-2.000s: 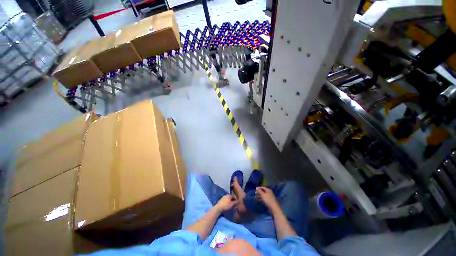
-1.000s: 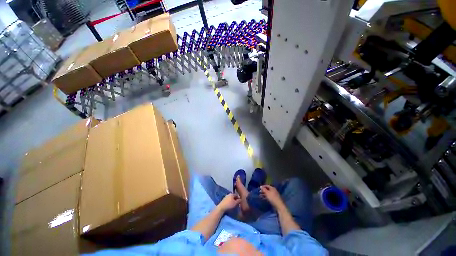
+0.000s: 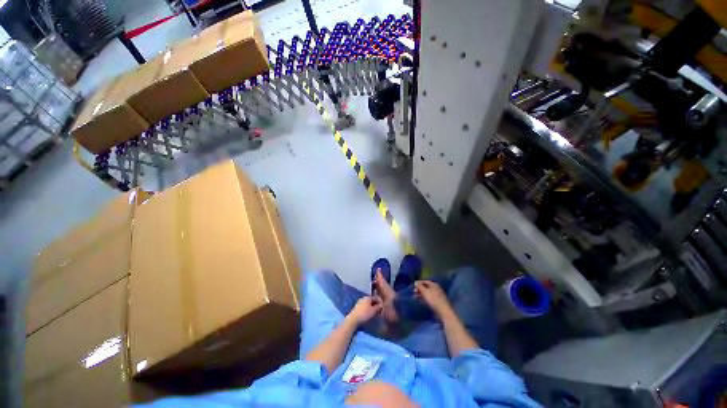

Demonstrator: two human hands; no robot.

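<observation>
My left hand (image 3: 367, 309) is over my lap beside my bare foot, its fingers bent together. My right hand (image 3: 429, 293) is over my other knee, fingers curled. Both are small and blurred, and no tool or part shows in either. The hands are apart. Dark blue slippers (image 3: 410, 268) are on the floor beyond them. I wear blue jeans (image 3: 472, 303) and a light blue smock with a badge (image 3: 361, 370) on the chest.
Large brown cartons (image 3: 191, 263) are stacked close at left. A wheel conveyor (image 3: 279, 84) holds three cartons (image 3: 167, 92). A machine with a white frame (image 3: 470, 103) stands at right, with a blue-ended roll (image 3: 528, 295) by its base and a grey cabinet (image 3: 622, 362) near me.
The view has shifted slightly, with the machine and conveyor now a little further left and up. A bit of orange and blue shows at the lower right corner. My hands stay over my lap.
</observation>
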